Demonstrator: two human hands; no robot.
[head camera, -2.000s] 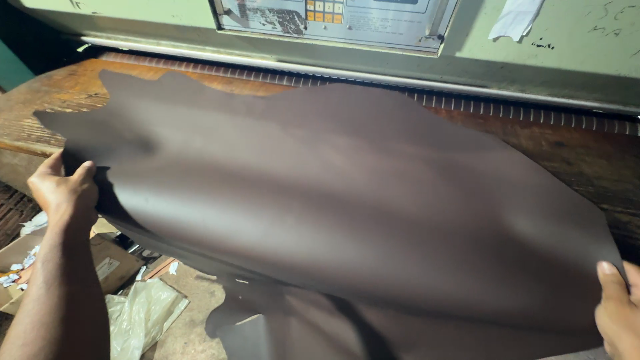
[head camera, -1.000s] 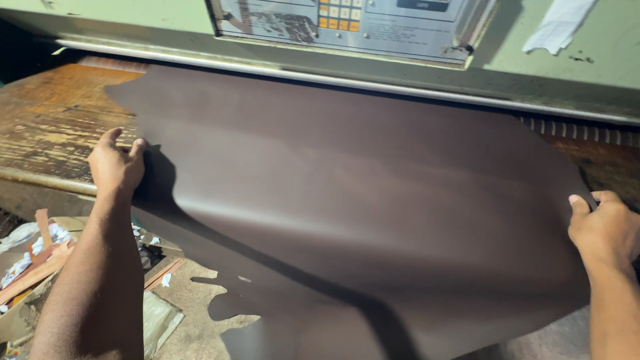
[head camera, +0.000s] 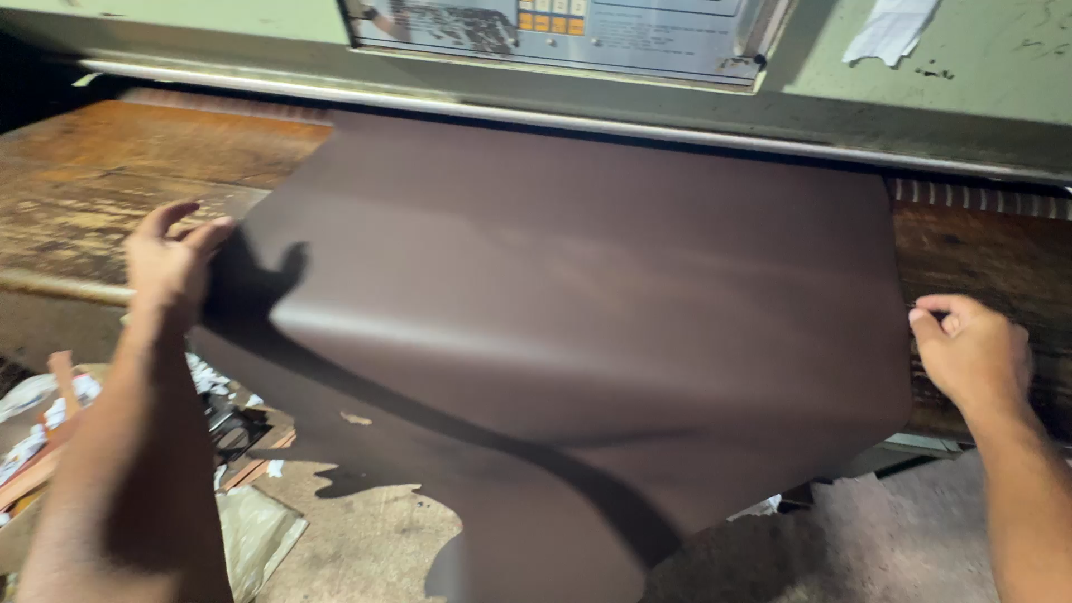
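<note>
A large dark brown leather hide (head camera: 569, 276) lies over a worn wooden feed table, its far edge inside the slot of a green machine. The near part hangs over the table's front edge towards the floor. My left hand (head camera: 172, 260) is at the hide's left edge, thumb and fingers apart; whether it touches the leather is unclear. At the right edge, my right hand (head camera: 967, 347) has its thumb and forefinger together close beside the leather; whether they pinch the edge cannot be told.
The green machine (head camera: 963, 100) spans the back, with a metal bar (head camera: 469, 109) along its slot and a control panel (head camera: 653, 50). The wooden table (head camera: 75, 209) shows at both sides. Scraps, paper and a plastic bag (head camera: 255, 536) lie on the floor at lower left.
The hide has moved away from me into the machine's slot; its far edge lay on the table in front of the slot in the oldest frame. Both hands have shifted along its sides.
</note>
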